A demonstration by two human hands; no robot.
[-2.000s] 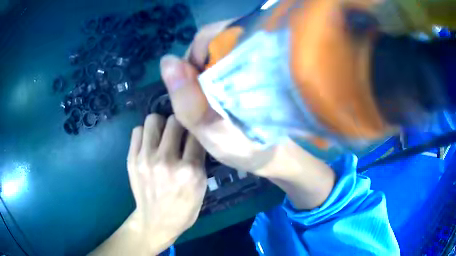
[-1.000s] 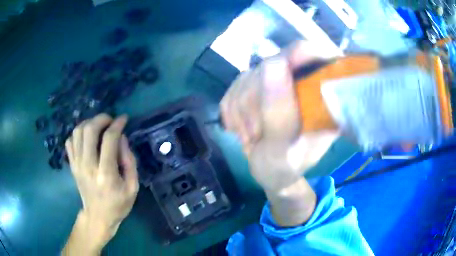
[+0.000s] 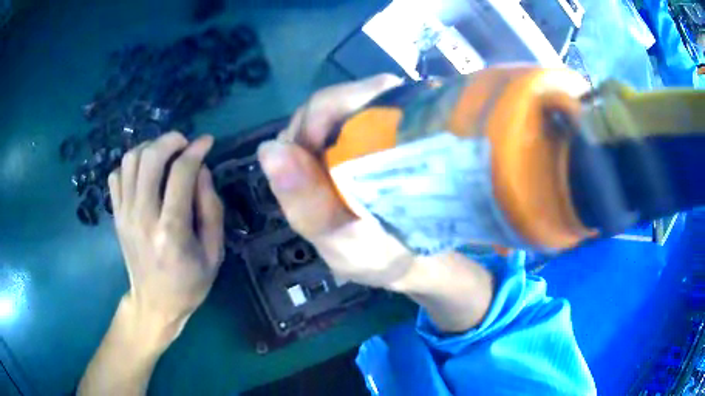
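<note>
My right hand (image 3: pixel 340 201) is closed round the orange electric screwdriver (image 3: pixel 464 166) with its white label, above the black plastic housing (image 3: pixel 298 278). The screwdriver's tip is hidden behind my hand. The housing lies in a dark fixture on the green mat, and its upper right part is covered by my right hand. A white square shows near its lower end. My left hand (image 3: pixel 166 213) is at the housing's left edge, fingers curled, beside the pile of small black ring parts (image 3: pixel 178 77). Whether it holds anything is hidden.
The white and dark screw feeder (image 3: pixel 456 39) stands at the top, beyond the screwdriver. A dark cable end runs from the screwdriver to the right edge. Blue surroundings and a blue sleeve (image 3: pixel 665 39) show at the far right.
Since a second ago, my right hand has brought the screwdriver left from beside the housing to over it. The view has shifted slightly. My left hand has stayed at the housing's left side.
</note>
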